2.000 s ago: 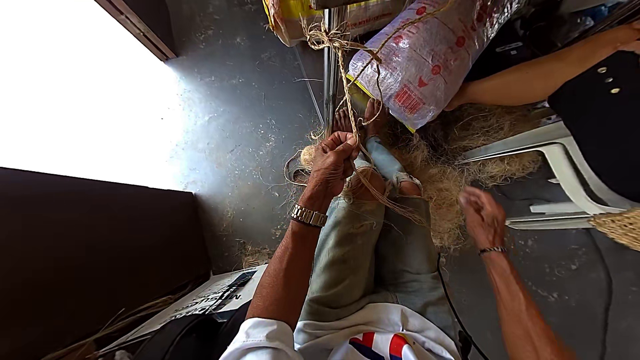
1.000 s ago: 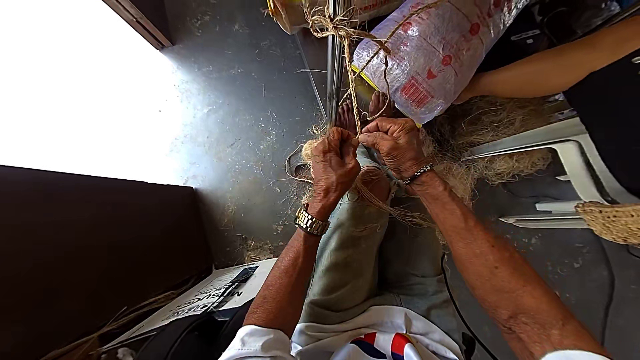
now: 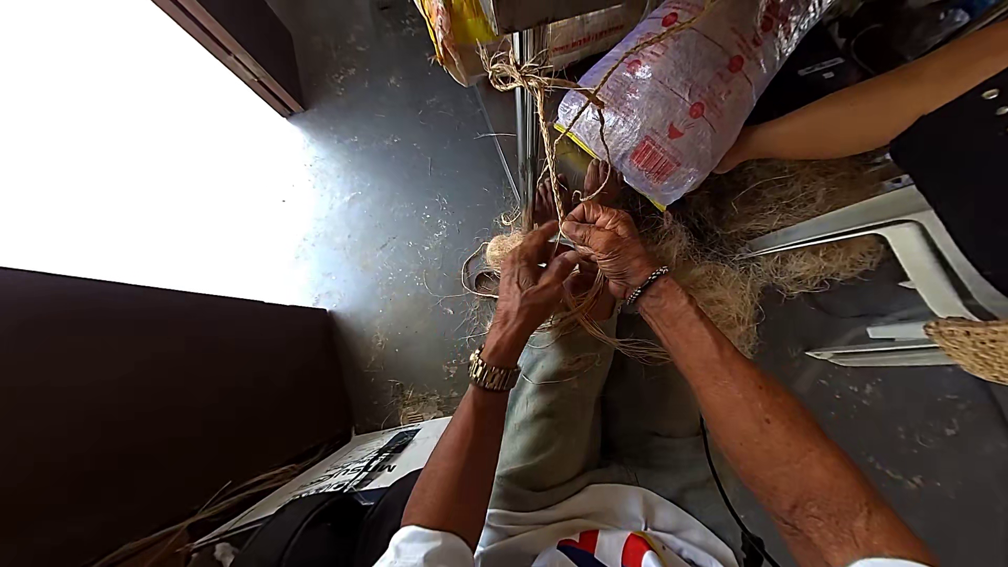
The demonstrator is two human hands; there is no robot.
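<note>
A braided natural-fiber cord point(image 3: 549, 150) hangs from a knotted bundle of fiber point(image 3: 516, 75) at a metal post point(image 3: 529, 118). My right hand point(image 3: 610, 240) pinches the lower end of the braid, its fingertips closed on the strands. My left hand point(image 3: 535, 279) is just left of it, fingers parted around the cord; whether they touch a strand is not clear. Loose fiber strands point(image 3: 587, 315) trail below both hands over my knees. A thinner twisted cord point(image 3: 605, 150) loops to the right of the braid.
A plastic-wrapped roll point(image 3: 669, 102) lies at upper right, near another person's arm point(image 3: 835, 118). Loose fiber point(image 3: 724, 291) is heaped on the floor beside a white plastic chair point(image 3: 929, 236). A small fiber ball point(image 3: 504, 248) rests left of my hands. A flattened box point(image 3: 370, 465) is at lower left.
Two seconds ago my right hand was away to the right; it came to the braid and remains there. My left hand, closed on the braid earlier, now has its fingers spread.
</note>
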